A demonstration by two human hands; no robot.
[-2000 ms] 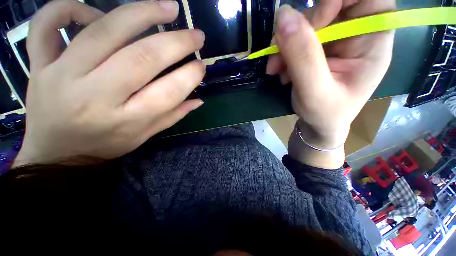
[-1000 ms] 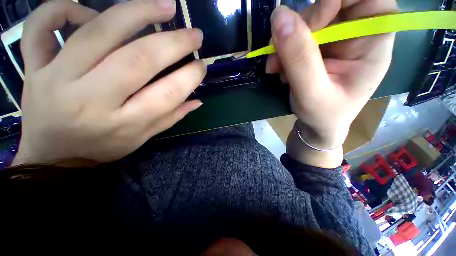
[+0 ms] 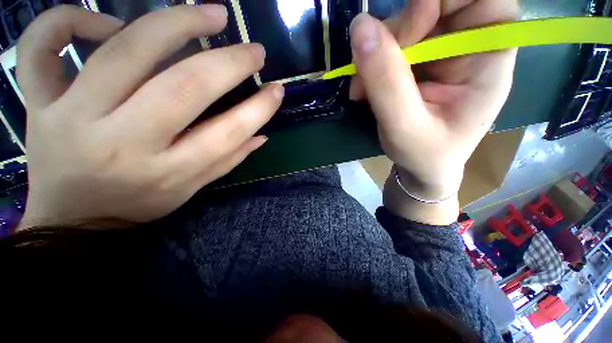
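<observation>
A dark glossy framed screen part (image 3: pixel 285 40) with a thin cream border lies in the black blister tray (image 3: pixel 309 100) at the top centre. My right hand (image 3: pixel 429 87) holds bright yellow tweezers (image 3: pixel 483 41); their tip touches or hovers at the part's lower right edge, beside a tiny pale piece (image 3: pixel 314 78) too small to name. My left hand (image 3: pixel 141 107) is spread over the tray, fingertips at the part's left border. It covers much of the tray, and whether it grips anything is hidden.
Another tray (image 3: pixel 584 100) with pale-outlined parts lies at the right on the green benchtop (image 3: pixel 315 144). An open cardboard box (image 3: pixel 493 167) is below the bench edge. Red stools (image 3: pixel 513 226) and a person in a checked top (image 3: pixel 542 258) are at the lower right.
The tweezer tip and my right hand have moved slightly left. My left fingers have shifted a little left, except the little-side fingertip near the part's lower corner. The tweezers remain held.
</observation>
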